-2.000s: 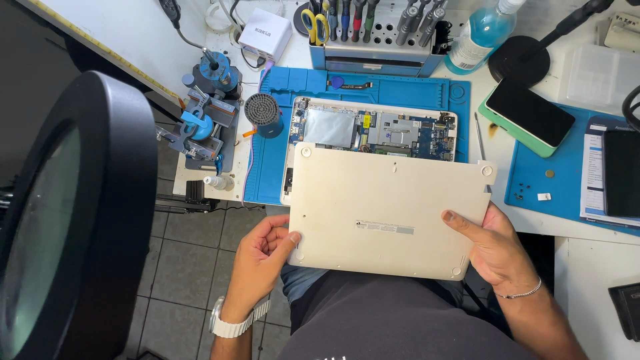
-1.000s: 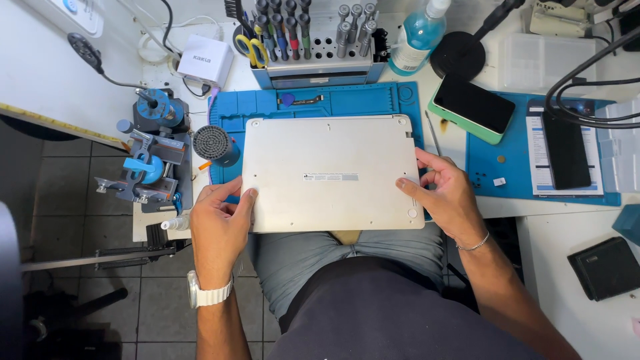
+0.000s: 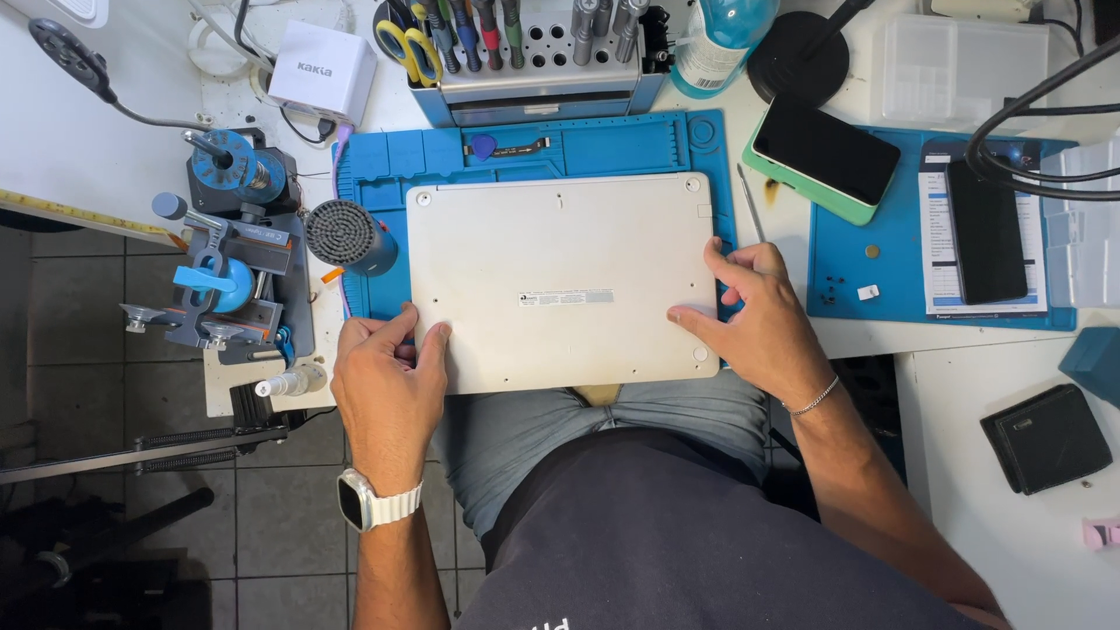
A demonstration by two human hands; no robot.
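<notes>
A pale laptop bottom cover [image 3: 560,337] lies over the blue silicone work mat [image 3: 612,144], its near edge reaching past the mat toward my lap. My left hand [image 3: 389,376] grips its left edge near the front corner, thumb on top. On the right edge, my right hand [image 3: 752,306] has its thumb on the cover's face and its fingers along the side. The laptop's inside is hidden beneath the cover. Above the cover, a blue pick [image 3: 483,146] and a flex cable [image 3: 522,150] rest on the mat.
A tool rack [image 3: 542,83] with screwdrivers stands at the back, beside a spray bottle [image 3: 719,44]. Left are a round brush-like tool [image 3: 350,236] and a clamp fixture [image 3: 227,280]. Right are a metal tool [image 3: 751,203], a phone on a green box [image 3: 827,157] and small screws [image 3: 836,289].
Two seconds ago the cover was held nearer my body with the laptop's open inside showing; it has moved away from me and now covers that inside. The view has shifted.
</notes>
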